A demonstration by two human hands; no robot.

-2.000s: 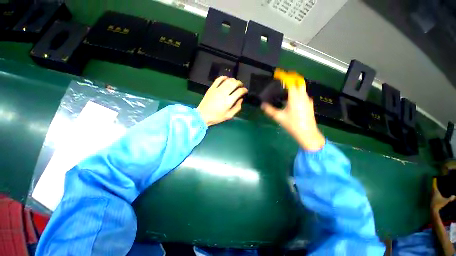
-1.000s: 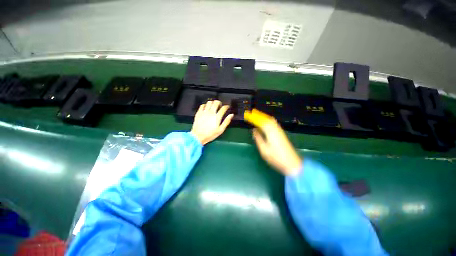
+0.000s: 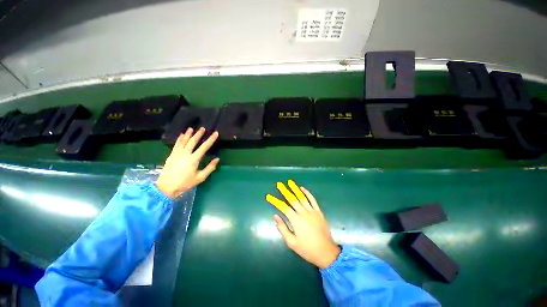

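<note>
My left hand point(image 3: 184, 165) is open, fingers spread, its fingertips at the near edge of a black gift box base point(image 3: 201, 119) with its cut-out panel lying flat. A second such box with a flat panel point(image 3: 243, 120) stands right beside it. My right hand point(image 3: 303, 225) is open and empty over the green worktable point(image 3: 240, 264), with yellow finger cots on three fingers. Two small black accessory boxes lie to its right on the table, one point(image 3: 421, 217) behind the other point(image 3: 433, 256).
The green conveyor belt point(image 3: 240, 156) carries closed boxes with gold characters point(image 3: 289, 117). Farther right, an open box has its insert panel point(image 3: 390, 75) standing upright, with more beyond. A clear plastic bag point(image 3: 183, 240) lies partly under my left sleeve.
The two upright panels near my hands are now down flat. The boxes there have shifted left. My left hand has moved left; my right hand has drawn back from the boxes over the table.
</note>
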